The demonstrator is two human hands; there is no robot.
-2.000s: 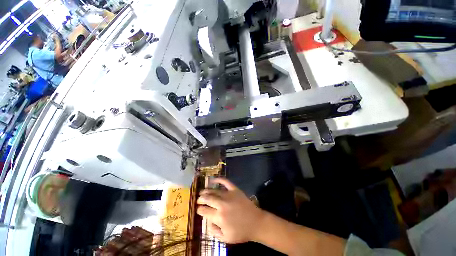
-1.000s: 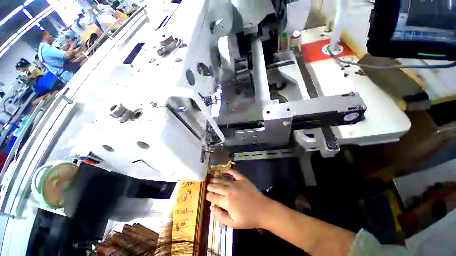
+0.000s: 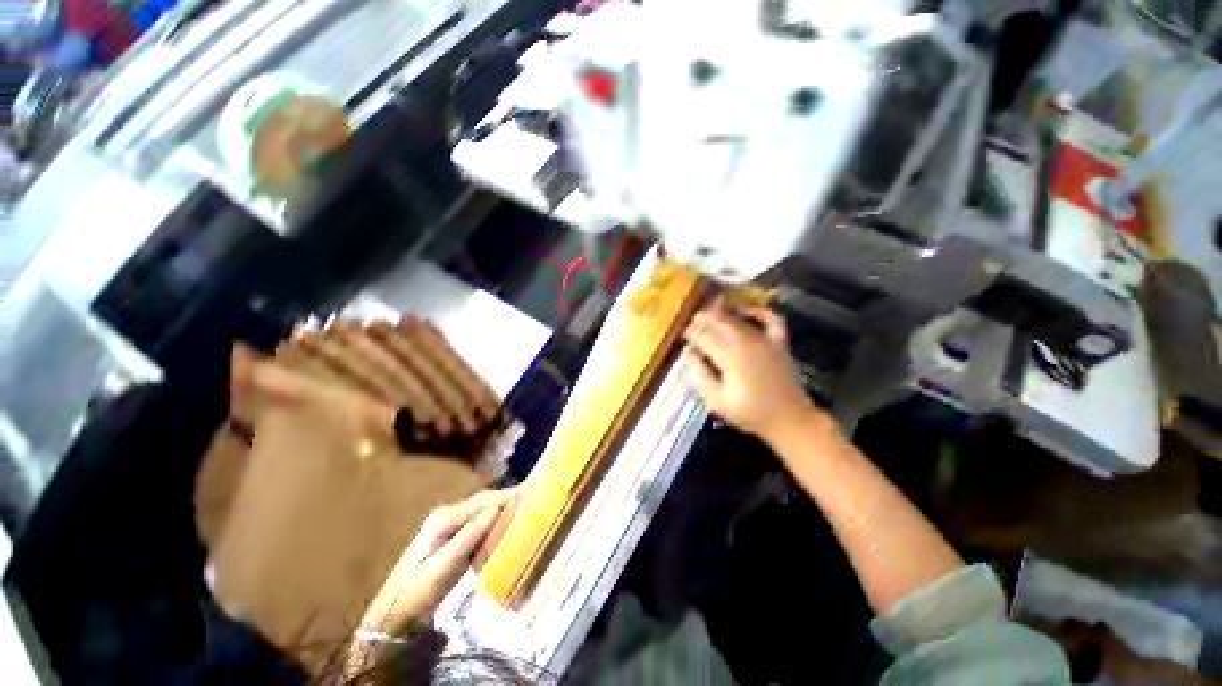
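The long yellow template (image 3: 570, 462) slants from the machine head down towards me, with a dark brown strip (image 3: 610, 449) along its slot. The template lies over the white arm bed (image 3: 623, 489). My right hand (image 3: 751, 375) grips the template's far end close below the head, fingers bent over its edge. My left hand (image 3: 436, 563) holds the template's near left edge, where a bit of brown material shows at the fingertips. The needle area is blurred and partly hidden.
A broad tan sheet (image 3: 315, 496) and a row of rolled brown edges (image 3: 422, 369) lie left of the template. The white machine head (image 3: 724, 134) is ahead. A green-rimmed roll (image 3: 288, 148) is at upper left. The grey drive arm (image 3: 871, 275) is at right.
My view has turned and shifted left. My left hand has come into view at the template's near end. My right hand remains by its far end. The tan sheet now shows.
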